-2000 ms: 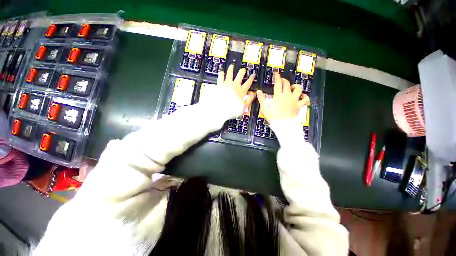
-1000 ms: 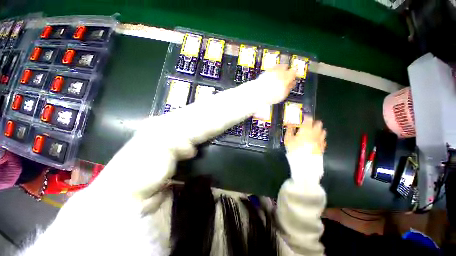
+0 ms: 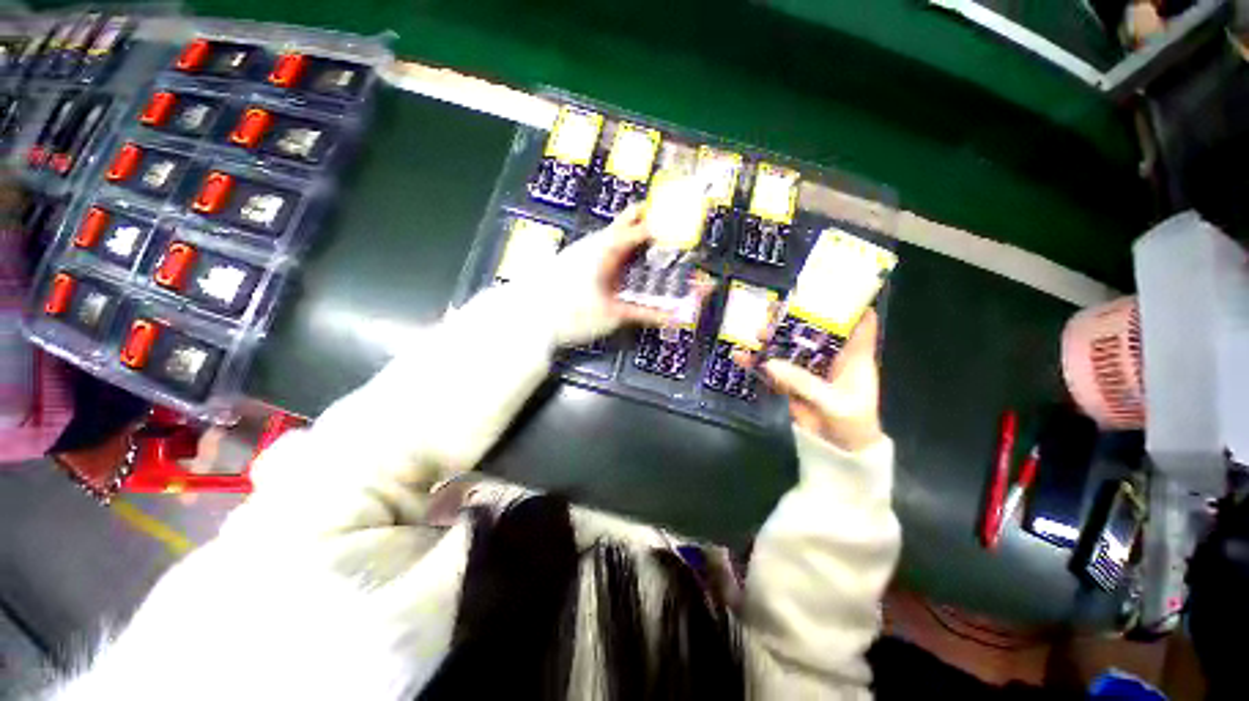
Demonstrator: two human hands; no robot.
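My left hand [image 3: 600,284] holds a keypad phone [image 3: 674,219] above the tray, its screen lit and the phone slightly blurred. My right hand [image 3: 838,386] holds another keypad phone [image 3: 830,290], tilted, with a bright white screen in a yellow frame, over the tray's right end. The clear blister tray [image 3: 473,274] under them holds several phones face up with lit screens, such as one at the upper left [image 3: 569,154]. The top right pocket shows no phone. My left hand and sleeve cover part of the lower row.
At left, a blister tray [image 3: 233,359] holds open-back phones with red-orange blocks; another tray lies beyond it. At right are red pens [image 3: 1001,473], dark spare phones [image 3: 1064,482], a pink ribbed item [image 3: 1104,362] and a white box [image 3: 1194,342]. Part of another person shows at far left.
Both hands were low over the phones in the tray. Now each hand has a phone lifted above it. My left hand has moved back left from the tray's top right corner.
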